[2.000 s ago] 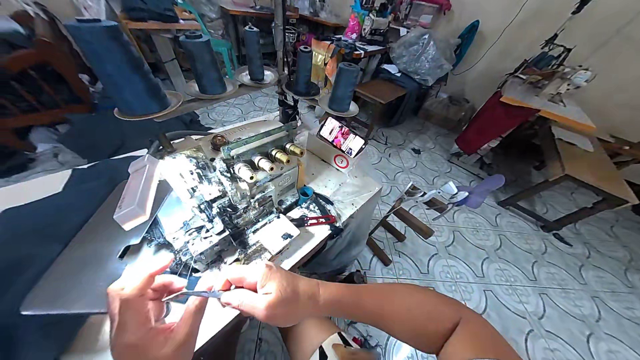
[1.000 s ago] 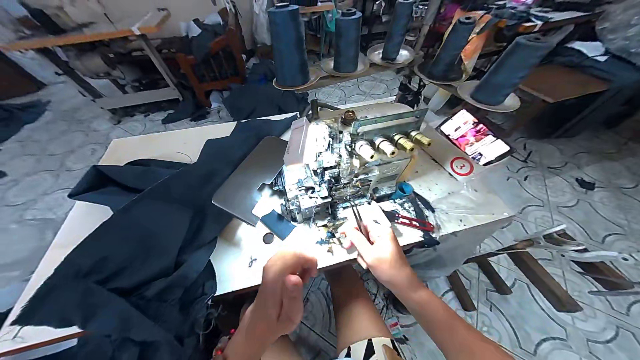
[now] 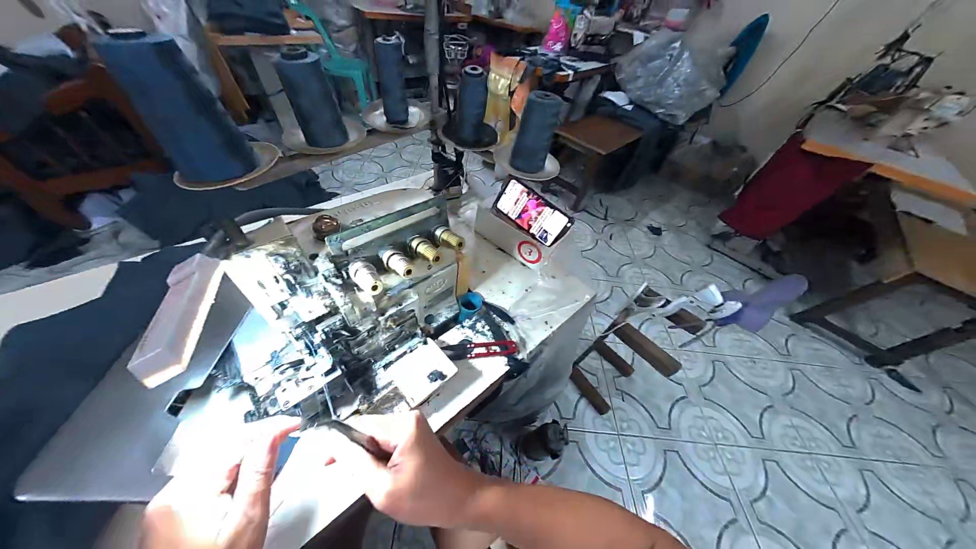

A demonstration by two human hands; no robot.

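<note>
An overlock sewing machine stands on the table with its front parts exposed under a bright lamp. My right hand is at its front edge, closed on dark tweezers that point left toward the needle area. Just left of the tweezer tip, my left hand reaches up to the machine; glare washes it out, so whether its fingers pinch something cannot be told. A small piece of blue cloth shows beside its fingers. Red-handled snips lie right of the machine.
Cones of blue thread stand on a rack behind the machine. A phone leans at the table's back right. Dark cloth covers the left side. A wooden stool and another sewing table stand beyond, above the tiled floor.
One second ago my left hand was apart from the machine, lower down; now it is up at the machine's front beside the tweezers. The view has swung considerably.
</note>
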